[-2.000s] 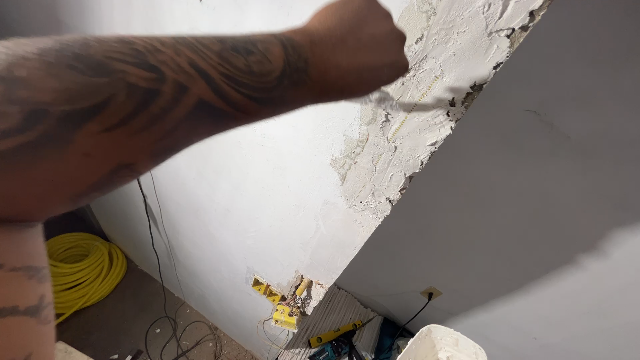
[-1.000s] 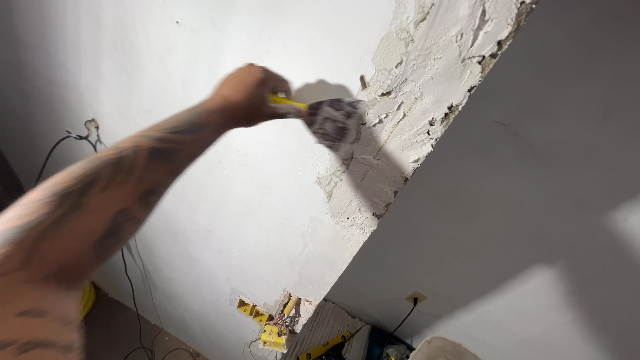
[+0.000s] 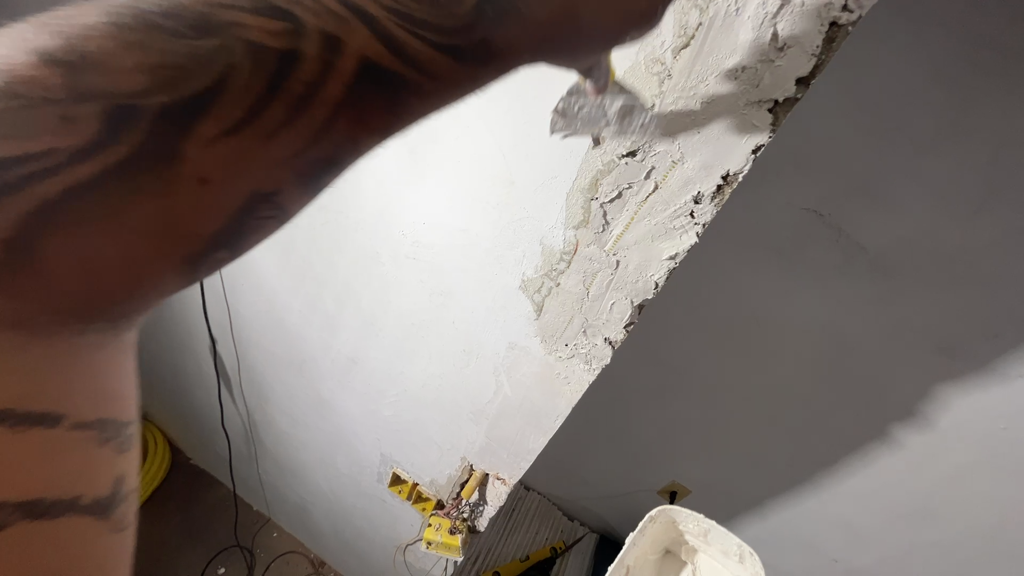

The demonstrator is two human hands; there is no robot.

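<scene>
My left hand point(image 3: 632, 20) is at the top edge, partly cut off, with its tattooed forearm crossing the upper left. It is shut on a putty knife point(image 3: 604, 112), whose broad, smeared blade points down below the hand and looks blurred. The blade lies over the left border of a rough plaster strip point(image 3: 640, 208) along the wall's corner; whether it touches cannot be told. Pieces of yellowish mesh or perforated bead show in the plaster. My right hand is out of view.
Yellow electrical boxes point(image 3: 442, 536) with loose wires sit low in the white wall. A plaster-smeared white bucket point(image 3: 686, 544) is at the bottom, near a yellow-and-black tool point(image 3: 528, 560). A socket point(image 3: 674, 491) is on the grey wall; black cable point(image 3: 218, 384) and coiled yellow conduit point(image 3: 154, 460) lie left.
One second ago my left hand held the putty knife farther down the plaster strip, its blade pointing right. The hand is now higher, the blade points down, and the arm covers more of the view.
</scene>
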